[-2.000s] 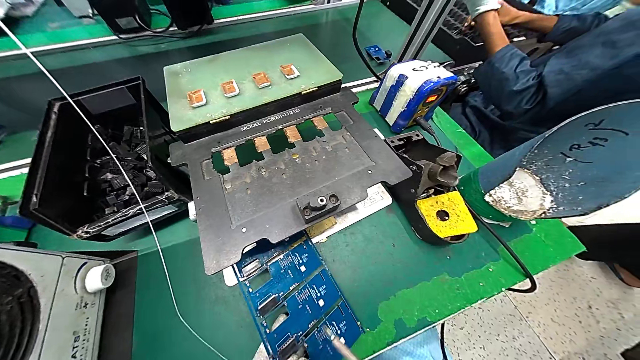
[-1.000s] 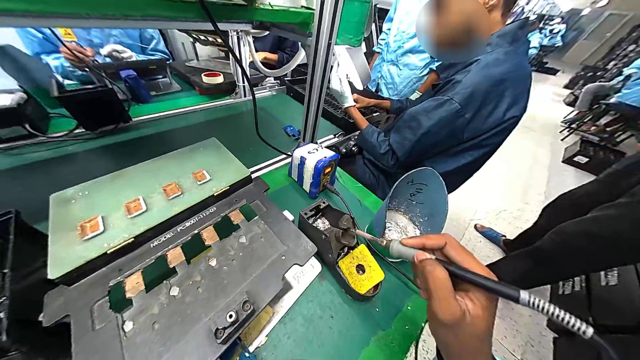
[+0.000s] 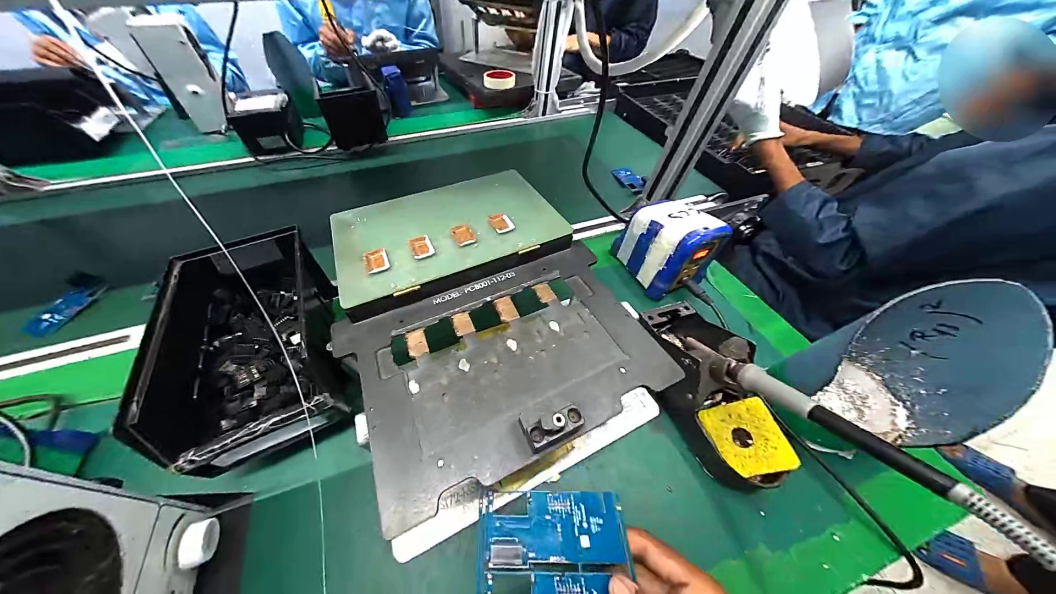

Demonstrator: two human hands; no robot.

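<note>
My right hand (image 3: 664, 565) enters at the bottom edge and grips the right side of a blue printed circuit board panel (image 3: 561, 528). My left hand is out of view. Beyond the board lies a dark fixture plate (image 3: 495, 388) with green and copper-coloured strips along its far part. A soldering iron (image 3: 775, 388) rests with its tip end in the iron stand (image 3: 685, 330), which has a yellow sponge (image 3: 747, 437). Behind the plate, a pale green block (image 3: 445, 206) carries several small copper-coloured pieces in a row.
A black bin (image 3: 157, 363) of small black parts stands left. A blue-and-white soldering station (image 3: 672, 247) sits behind the stand, with a scoop-shaped blue container (image 3: 965, 371) at right. A grey machine (image 3: 74, 528) occupies the lower left. A solder wire (image 3: 239, 272) hangs across the view. Co-workers sit beyond.
The soldering iron, in my right hand a second ago, now rests in the stand, released. My right hand is now on the blue board. The view has swung back left.
</note>
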